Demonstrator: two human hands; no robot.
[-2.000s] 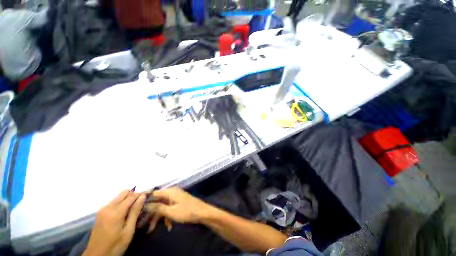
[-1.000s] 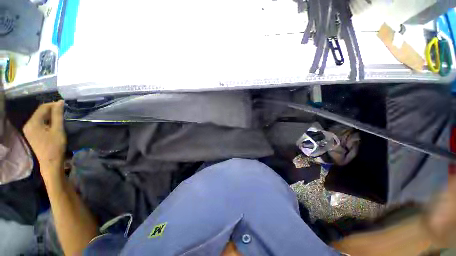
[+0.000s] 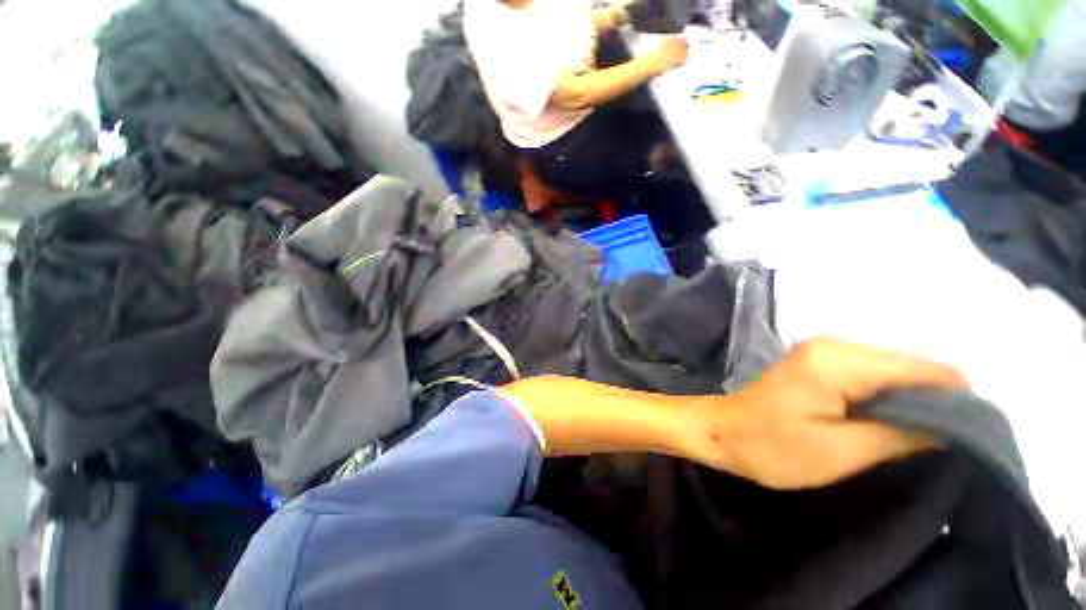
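Observation:
My left hand (image 3: pixel 834 411) reaches in from my blue sleeve and grips the folded edge of a dark grey garment (image 3: pixel 953 524) between thumb and fingers, at the lower right. The cloth hangs below the hand and runs off the bottom of the picture. More dark grey cloth lies behind my forearm, beside the white table (image 3: pixel 881 286). My right hand is not in view.
Heaped grey garments (image 3: pixel 322 346) with pale strips stand to the left, with a darker pile (image 3: pixel 214 95) behind. A blue crate (image 3: pixel 631 247) shows between piles and table. A seated person (image 3: pixel 536 72) works beyond, near a grey-white machine (image 3: pixel 834 78).
The view has swung to the left, from table and lap to the garment piles. My left hand now holds the cloth edge farther to the right in the picture. My right arm has left the view.

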